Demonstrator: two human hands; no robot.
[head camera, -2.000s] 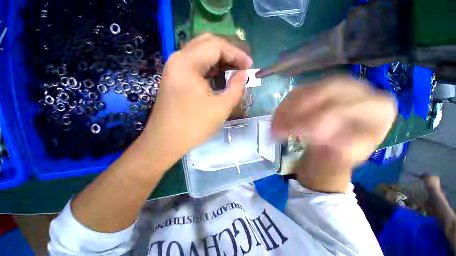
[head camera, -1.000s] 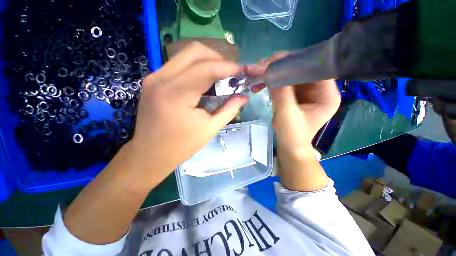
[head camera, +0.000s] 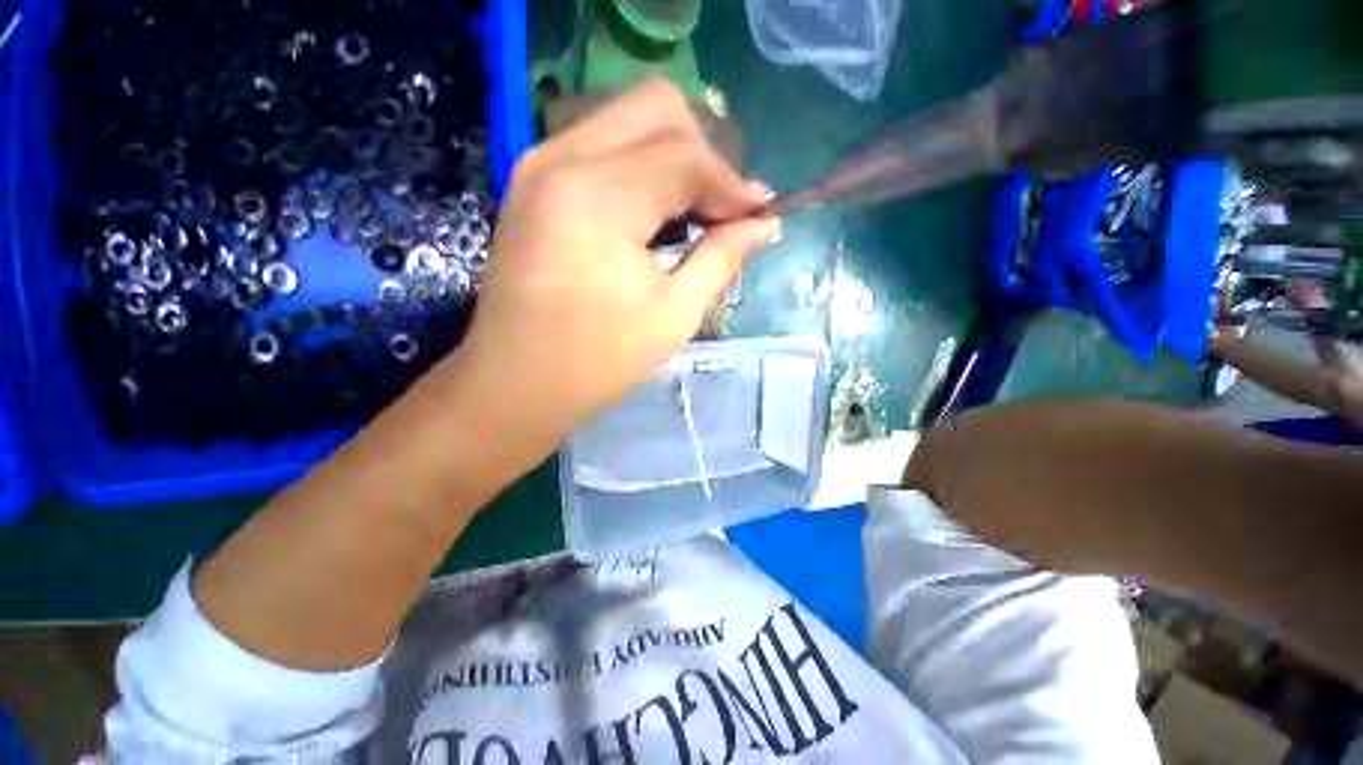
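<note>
My left hand (head camera: 598, 254) is under the dark tapered press tip (head camera: 912, 150), thumb and forefinger together at its point. Whether they pinch a small part cannot be seen. The hand mostly hides the fixture block; a small bright and dark bit (head camera: 676, 236) shows between the fingers. My right forearm (head camera: 1106, 486) reaches out past the right edge; my right hand is out of the picture. Nearest my body is the clear plastic tray (head camera: 643, 516), with a thin silver pin (head camera: 695, 434) in it.
A blue bin (head camera: 284, 475) of shiny rings (head camera: 281, 278) stands at left. The green machine base (head camera: 635, 60) is at top centre, beside clear containers (head camera: 822, 38). Blue bins (head camera: 1188, 262) with metal items are at right. Another person's hand seems to show at the right edge (head camera: 1293, 371).
My right hand has left the press tip and gone out of the picture to the right. My left hand stays at the tip; its thumb and forefinger have closed together.
</note>
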